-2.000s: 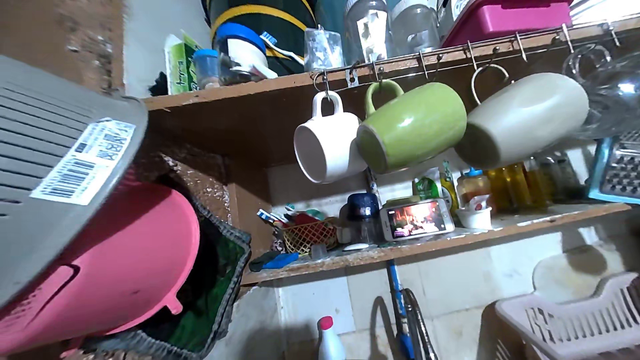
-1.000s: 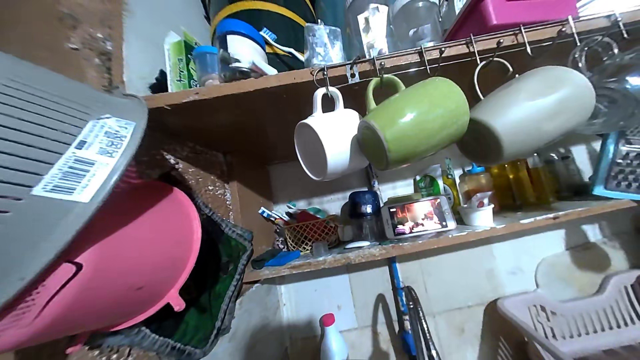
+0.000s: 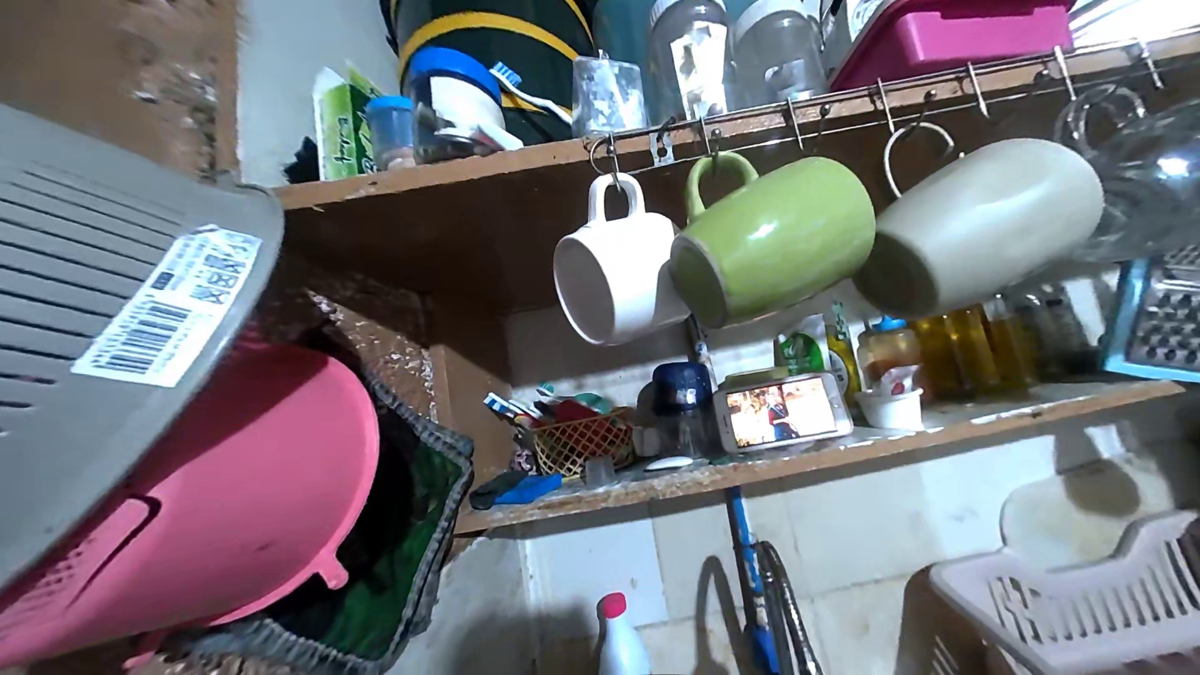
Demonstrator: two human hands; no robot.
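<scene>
Neither my left hand nor my right hand is in view. A white mug [image 3: 619,272], a green mug [image 3: 778,244] and a beige mug [image 3: 994,225] hang by their handles from a metal hook rail [image 3: 750,117] under the upper shelf. On the lower shelf a phone [image 3: 783,412] with a lit screen leans on its long side. To its left are a jar with a dark blue lid [image 3: 682,398] and a small woven basket [image 3: 583,445] of odds and ends. A small white tub [image 3: 891,410] and bottles of yellow liquid [image 3: 966,352] stand to its right.
A grey slotted plastic basket [image 3: 112,309] and a pink plastic colander [image 3: 281,478] fill the left side. A metal grater [image 3: 1162,319] hangs at the right, above a pale plastic rack [image 3: 1078,591]. A white bottle with a red cap [image 3: 622,647] stands below the shelf.
</scene>
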